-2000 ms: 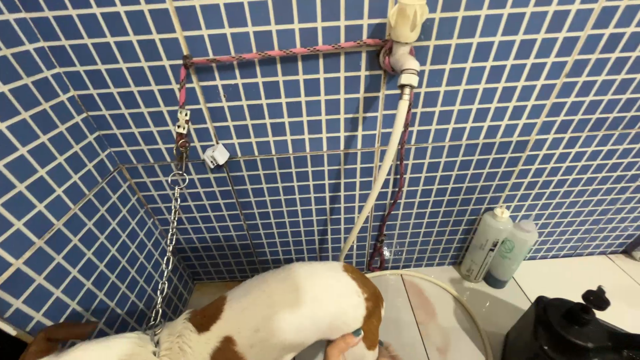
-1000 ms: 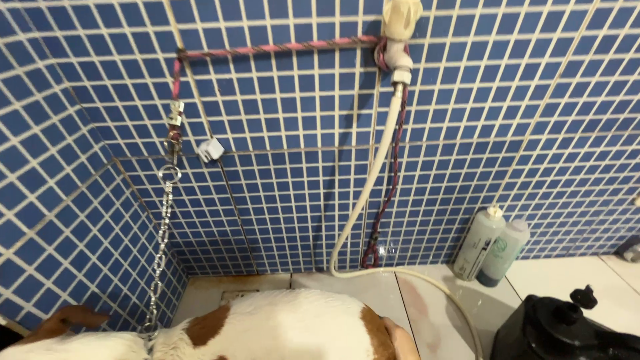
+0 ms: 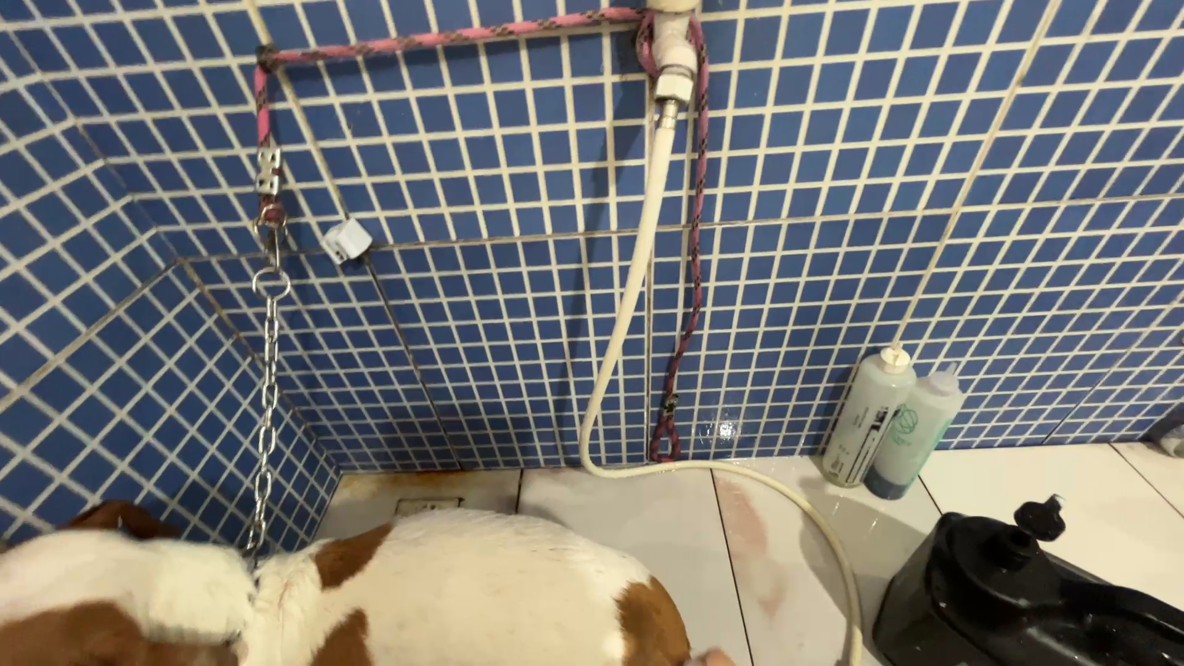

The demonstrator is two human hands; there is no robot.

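A white dog with brown patches [image 3: 490, 583] stands at the bottom, its head toward the left edge. Around its neck is a metal chain [image 3: 268, 407], which runs up to a pink and dark braided rope [image 3: 444, 39] on the wall. At the dog's rump, on the bottom edge, a small bit of skin shows, apparently my right hand [image 3: 710, 657]; the rest is outside the frame, so its hold is hidden. My left hand is out of view. A cream hose [image 3: 638, 268] hangs from a wall fitting [image 3: 673, 55] and curves over the ledge behind the dog.
Two squeeze bottles, one clear [image 3: 865, 425] and one with bluish liquid [image 3: 916, 435], lean against the blue tiled wall [image 3: 518, 185]. A black plastic container [image 3: 1008, 592] stands at the lower right on the white tiled surface [image 3: 638, 518]. A drain cover [image 3: 428, 505] lies near the corner.
Fingers with a teal nail, seen earlier under the dog's hindquarters, no longer show. A hand or arm at its rump has mostly dropped out of the frame.
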